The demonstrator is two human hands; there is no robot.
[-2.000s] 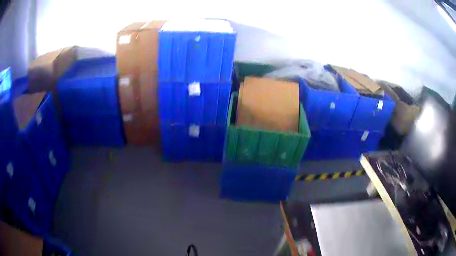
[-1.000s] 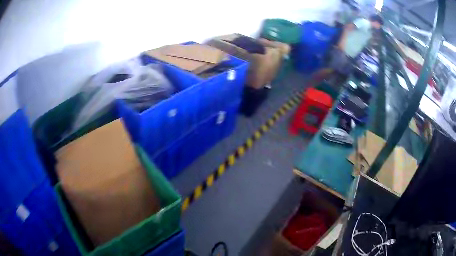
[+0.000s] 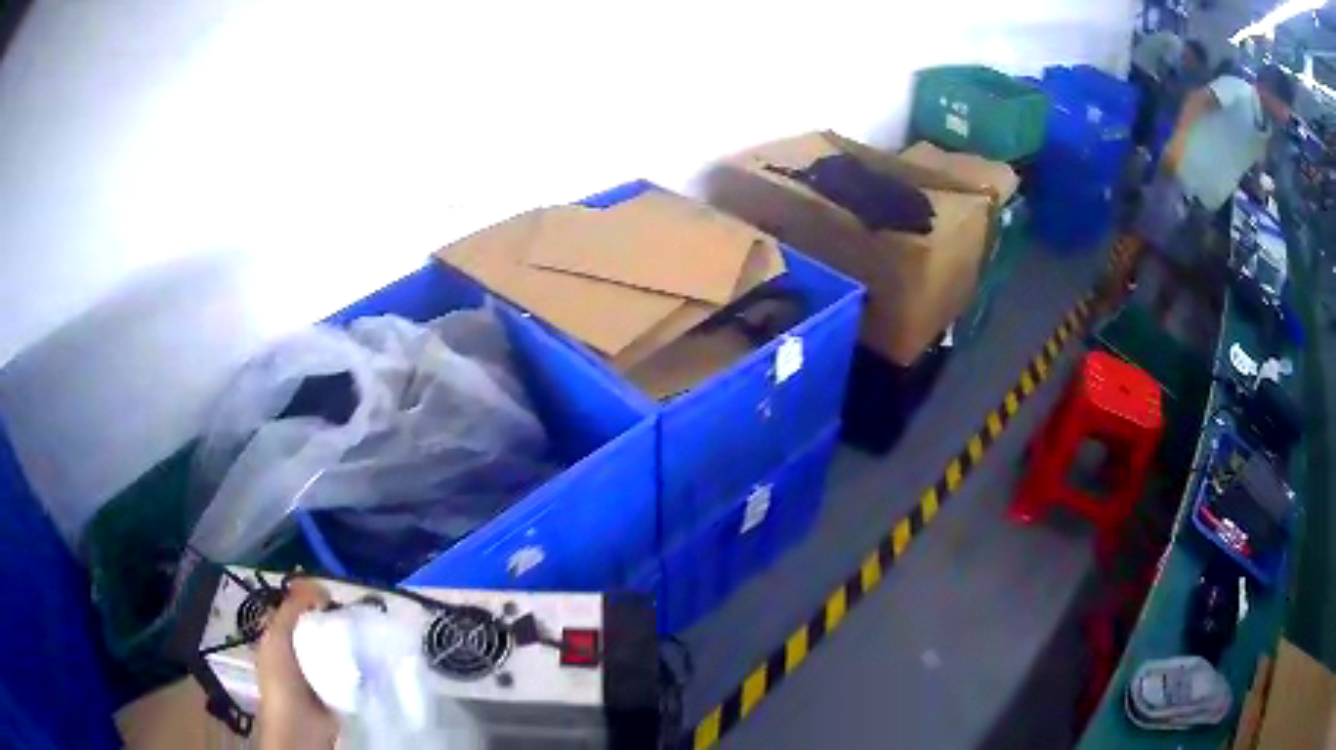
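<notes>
A long silver-white power unit point(image 3: 535, 677) with two round fan grilles, a red switch and black ends shows at the bottom left, in front of the crates. My left hand point(image 3: 298, 667) is bare and closed over its front between the two fans. A blurred white cloth or plastic piece point(image 3: 384, 686) lies against the unit just right of the hand; whether the hand also grips it I cannot tell. A black cord point(image 3: 674, 667) hangs at the unit's right end. The unit's lower part is cut off by the picture's edge. My right hand is not in view.
Blue crates point(image 3: 747, 425) behind the unit hold flat cardboard point(image 3: 645, 264) and a large clear plastic bag point(image 3: 396, 410). Cartons point(image 3: 879, 249) stand farther back. Yellow-black tape point(image 3: 908, 535) marks the aisle. A red stool point(image 3: 1099, 432), a green bench point(image 3: 1172, 630) and a person point(image 3: 1219, 147) are right.
The view has swung right and moved closer to the blue crates with the plastic bag and cardboard. The power unit and my left hand have come into view at the bottom left.
</notes>
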